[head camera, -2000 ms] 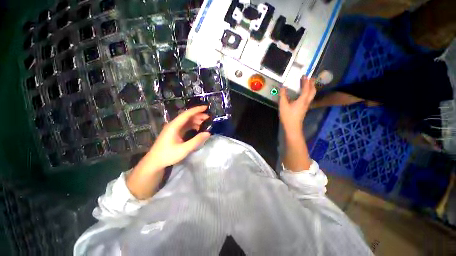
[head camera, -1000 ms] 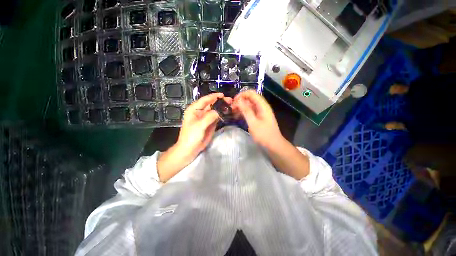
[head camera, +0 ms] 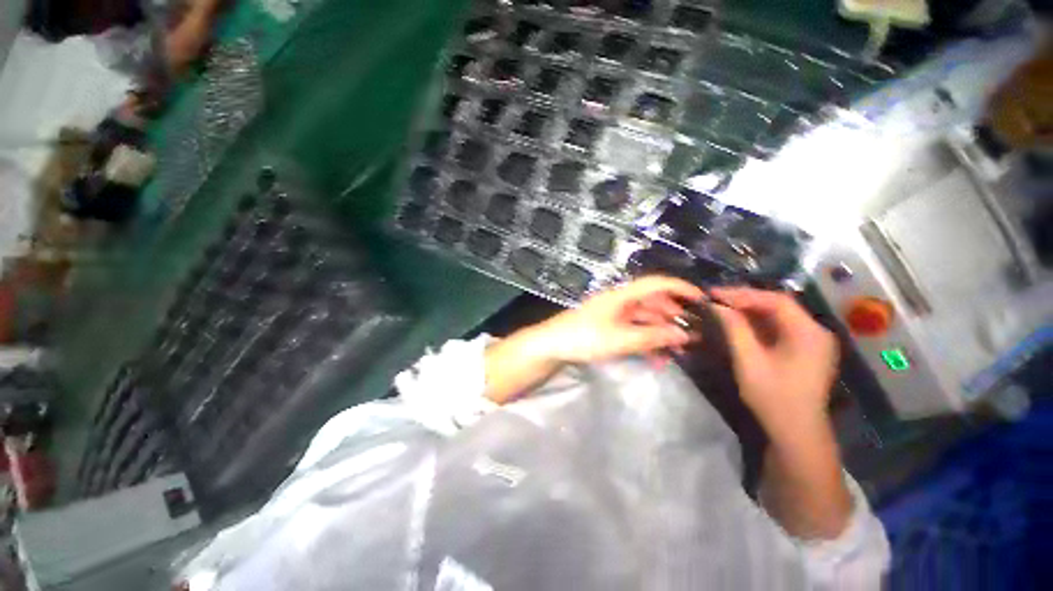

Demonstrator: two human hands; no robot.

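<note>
My left hand (head camera: 624,324) is in front of my smock with its fingers curled around a small dark piece, which looks like a black housing and is mostly hidden. My right hand (head camera: 788,352) meets it from the right, thumb and forefinger together at the piece's edge; blur hides whether they grip anything. The small-parts tray (head camera: 739,239) lies just beyond both hands, with dark round parts in its pockets. The large clear blister tray (head camera: 549,150) lies beyond the left hand, with black square housings in many pockets.
The white press machine (head camera: 941,242) stands at the right, with an orange-red knob (head camera: 869,316) and a lit green button (head camera: 894,359). Dark ribbed trays (head camera: 271,335) are at the left, a white box (head camera: 110,529) at lower left. Blue plastic (head camera: 981,508) is at lower right. A person's arm (head camera: 194,35) shows at top left.
The view has swung left, so trays and press appear further right. My hands remain together; the housing seen in my left hand is now mostly hidden. Earlier, my right hand was at the press front.
</note>
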